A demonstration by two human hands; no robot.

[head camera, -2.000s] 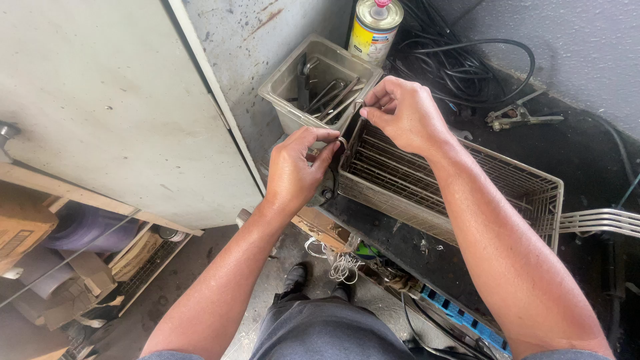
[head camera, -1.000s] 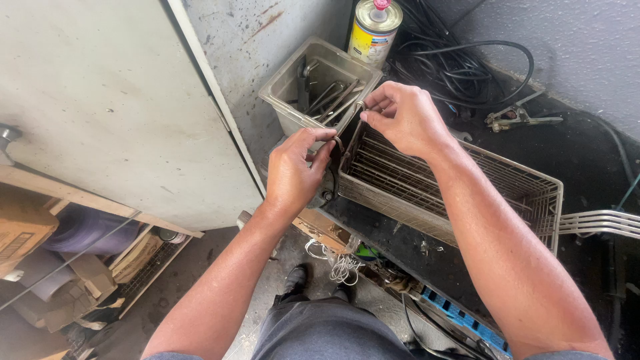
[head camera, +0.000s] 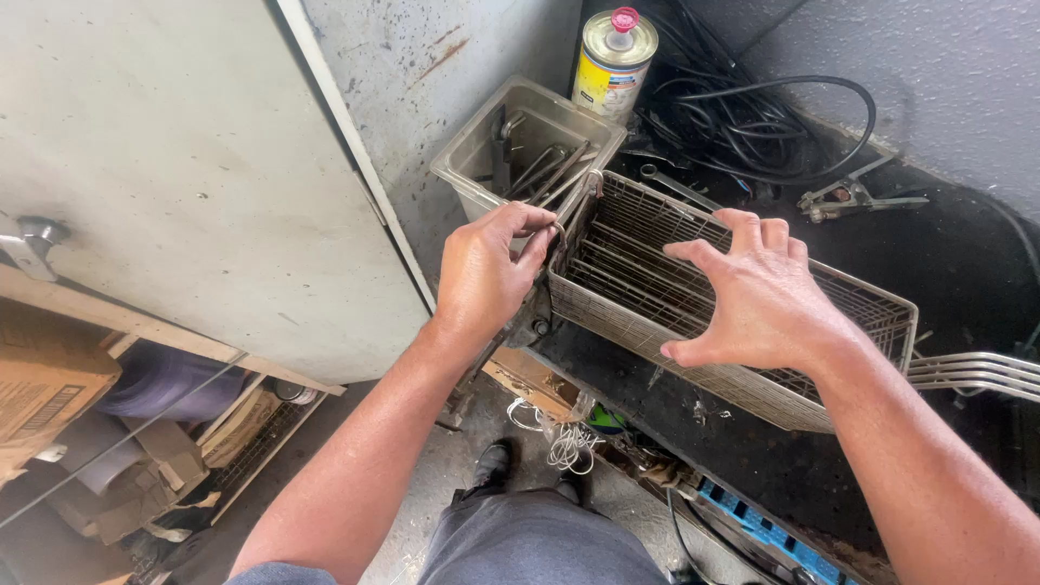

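A rectangular wire fryer basket (head camera: 617, 313) lies on a dark bench top, its wire handle (head camera: 975, 374) pointing right. My left hand (head camera: 496, 260) pinches a small curved metal hook (head camera: 559, 231) at the basket's left end, between thumb and fingertips. A second hook (head camera: 599, 182) stands at the far corner of that same end. Over the basket's middle, my right hand (head camera: 747, 292) is spread with its fingers apart and nothing in it. Behind the left end, a plastic tub (head camera: 463, 166) holds hex keys and other metal tools. A combination wrench (head camera: 674, 187) lies behind the basket.
A metal can with a red cap (head camera: 613, 73) stands behind the tub. Coiled black cable (head camera: 747, 122) and a metal clamp (head camera: 853, 195) lie at the back right by the wall. A pale cabinet door (head camera: 187, 187) is at left, above shelves with cardboard boxes (head camera: 49, 374).
My right hand has left the basket's left end, moved right over the basket and spread its fingers. My left hand remains at the near left corner.
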